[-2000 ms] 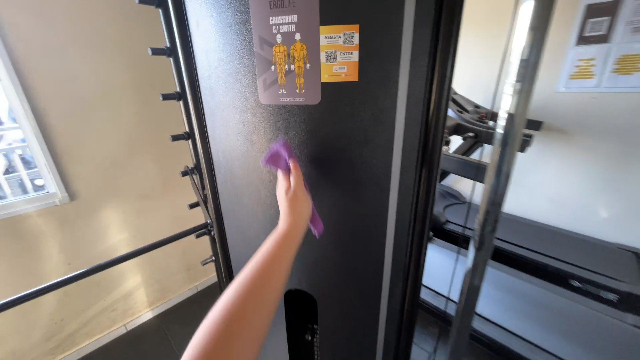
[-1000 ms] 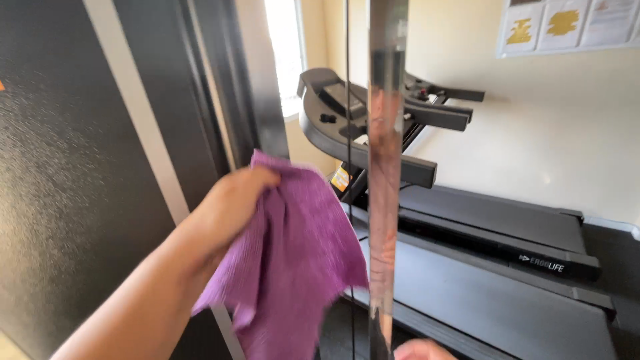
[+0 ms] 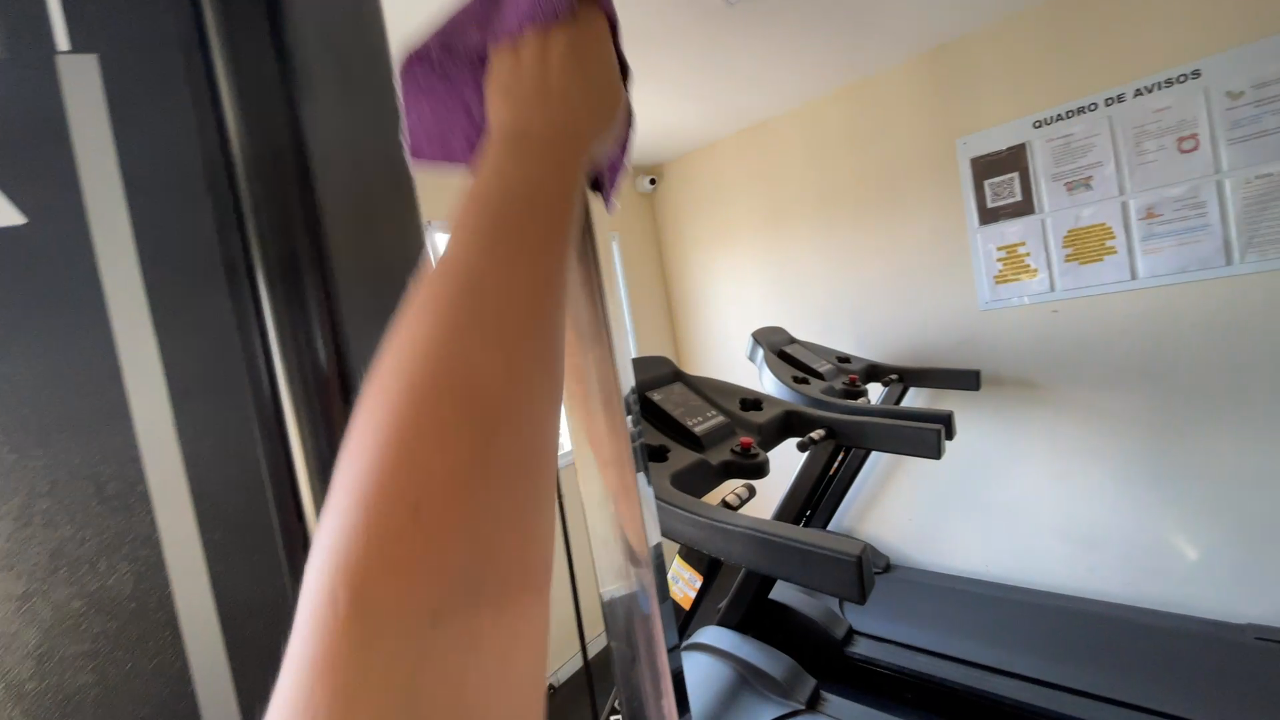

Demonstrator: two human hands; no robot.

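My left hand (image 3: 560, 85), blurred, is raised at the top of the view and closed on a purple cloth (image 3: 440, 95). The cloth hangs out on both sides of my fist, and its upper part is cut off by the frame. Just below the hand, a shiny metal upright (image 3: 625, 590) of the gym machine runs down to the bottom edge. Whether the cloth touches this upright is hidden by my hand and forearm. At the left stands the machine's black panel (image 3: 60, 400) with a light grey stripe. My right hand is out of view.
Two treadmills stand to the right, the nearer with a black handrail (image 3: 770, 545) close behind the metal upright. A thin dark cable (image 3: 572, 590) runs beside the upright. On the far wall hang a notice board (image 3: 1110, 285) with papers and a small camera (image 3: 647, 183).
My left hand has risen with the purple cloth, from low beside the metal upright to the top of the view. The fingers seen low at the right have left the frame. The view has tilted up.
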